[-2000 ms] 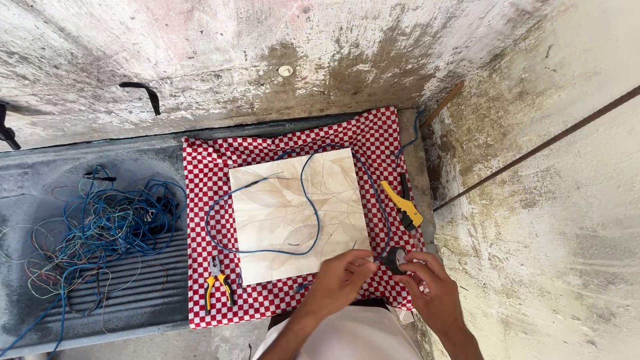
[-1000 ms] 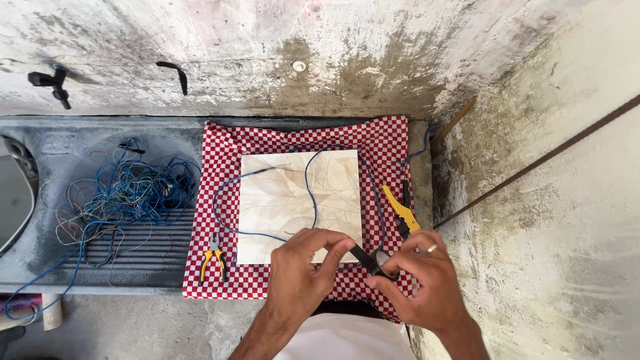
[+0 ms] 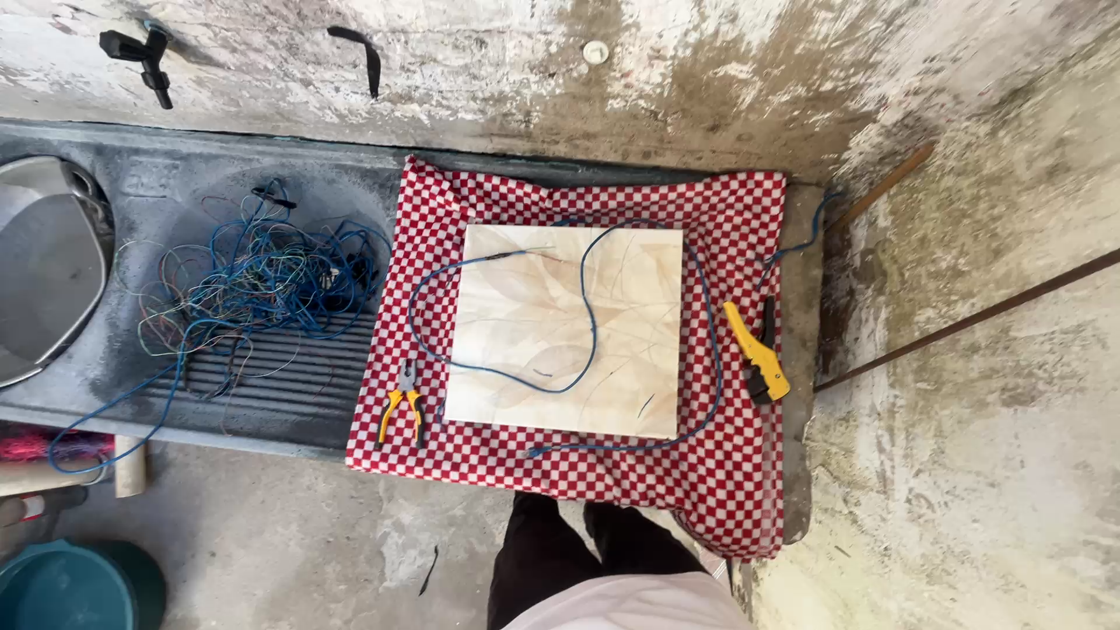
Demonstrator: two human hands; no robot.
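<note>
Neither my left hand nor my right hand shows in the head view now. A blue network cable [image 3: 591,328] curls in loops over a pale ceramic tile [image 3: 525,337], with a plug at its lower end and thin bare wires at the other. The tile lies on a red and white checkered cloth [image 3: 744,219]. Left of the tile are pliers with yellow and black handles [image 3: 402,411]. A yellow and black wire stripper [image 3: 757,354] rests to its right. Small wire scraps lie on the tile.
A tangle of blue cable and thin wires [image 3: 271,280] fills part of the ribbed sink [image 3: 289,385]. A metal basin [image 3: 44,262] stands at far left, below a black tap [image 3: 144,61]. A teal bucket [image 3: 79,586] is on the floor. Walls border the back and right.
Both hands, which held a small dark thing over the cloth's lower right part, have left the view. That dark thing is no longer seen between them.
</note>
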